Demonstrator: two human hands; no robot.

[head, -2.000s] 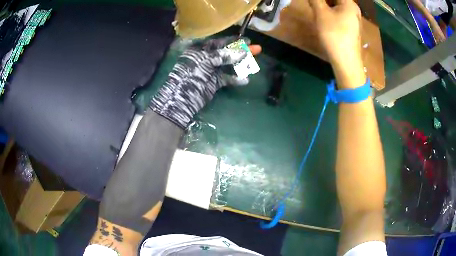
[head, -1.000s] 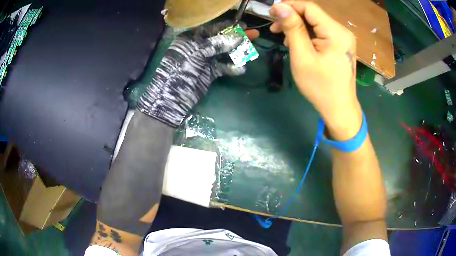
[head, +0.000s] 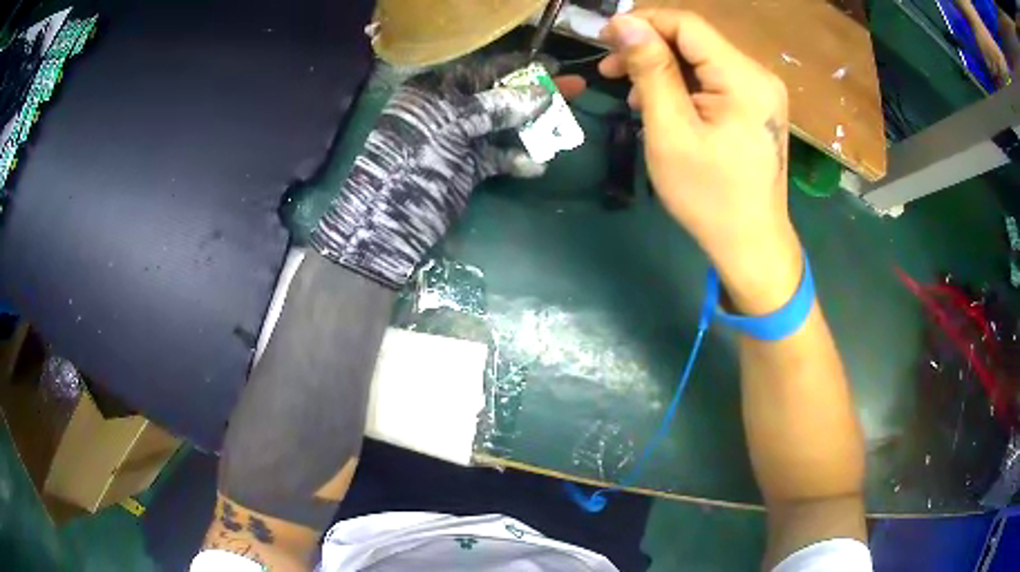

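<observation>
A small green and white circuit board [head: 550, 129] is in my left hand [head: 447, 140], which wears a black-and-white knitted glove. The board is just below the dark soldering iron tip [head: 545, 31]; whether they touch is unclear. My bare right hand [head: 710, 129] is at the upper middle, right of the board, with thumb and index finger pinched together. A thin dark wire [head: 579, 58] runs from near the iron tip to these fingertips. What lies between the fingertips is too small to make out. A blue wrist strap [head: 772, 321] is on my right wrist.
An amber hood [head: 447, 28] hangs at the top, beside the iron. A brown board [head: 822, 67] and a grey metal arm [head: 940, 156] are upper right. A black mat [head: 157, 212] covers the left. A white pad [head: 431, 397] lies near the front edge. Red wires [head: 962, 318] lie at right.
My right hand has come left and down from the upper right to beside the board. My left hand has shifted slightly left and up with the board, and the board's tilt has varied slightly.
</observation>
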